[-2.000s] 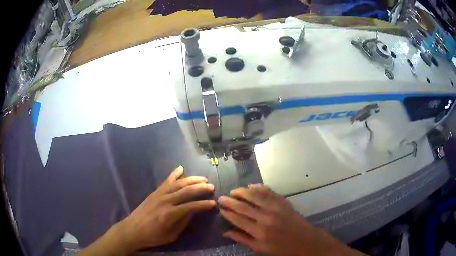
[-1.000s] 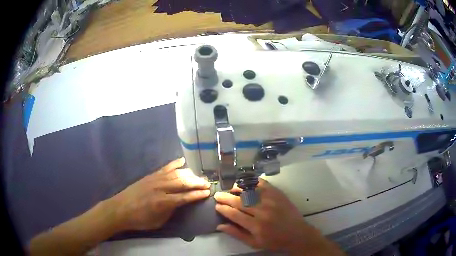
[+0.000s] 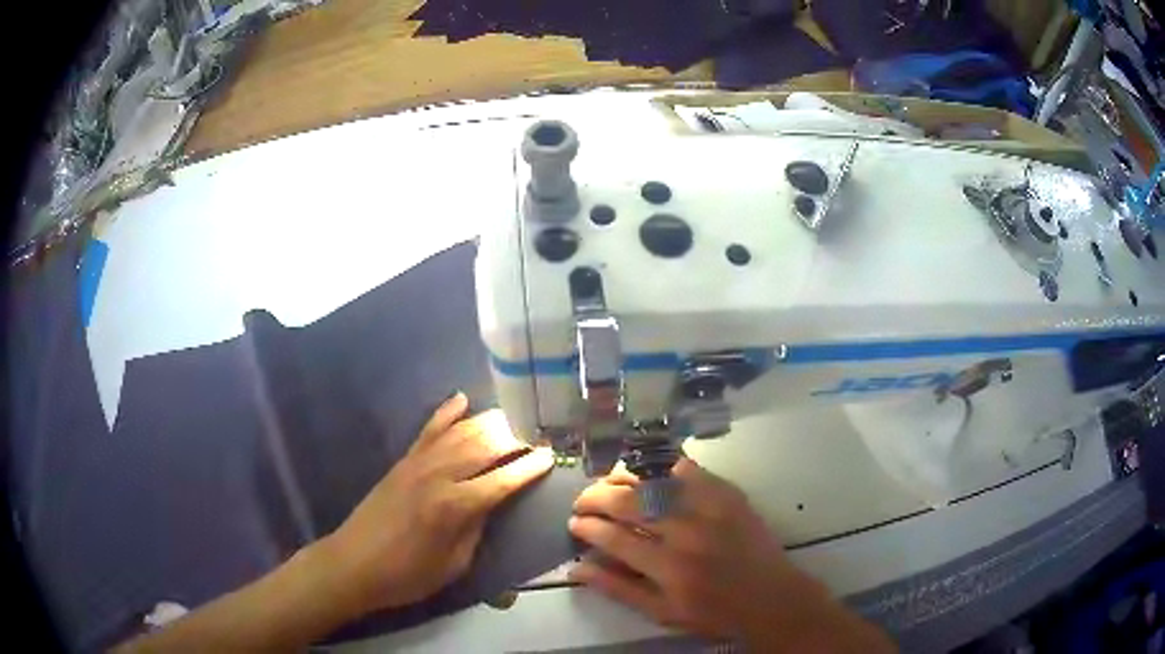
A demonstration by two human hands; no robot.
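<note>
A dark grey garment panel (image 3: 371, 383) lies flat on the white table and runs under the needle area of the white sewing machine (image 3: 767, 294). My left hand (image 3: 441, 505) lies on the panel with its fingertips beside the presser foot (image 3: 562, 455). It presses the cloth flat and holds nothing that I can see. My right hand (image 3: 677, 543) is just right of it, below the tension knob (image 3: 655, 496), with fingers bent at the panel's right edge. The machine head partly hides its fingertips, and I cannot tell if they pinch the cloth.
A ragged dark cloth heap (image 3: 639, 28) lies behind the machine on the brown wooden surface (image 3: 345, 77). Crumpled clear plastic (image 3: 141, 115) is at the far left. The table's grey ruler-marked front edge (image 3: 971, 575) runs along the lower right.
The view has shifted, so the machine head sits lower and further right. Both hands are closer to the presser foot. The panel's near edge has moved up, baring white table in front.
</note>
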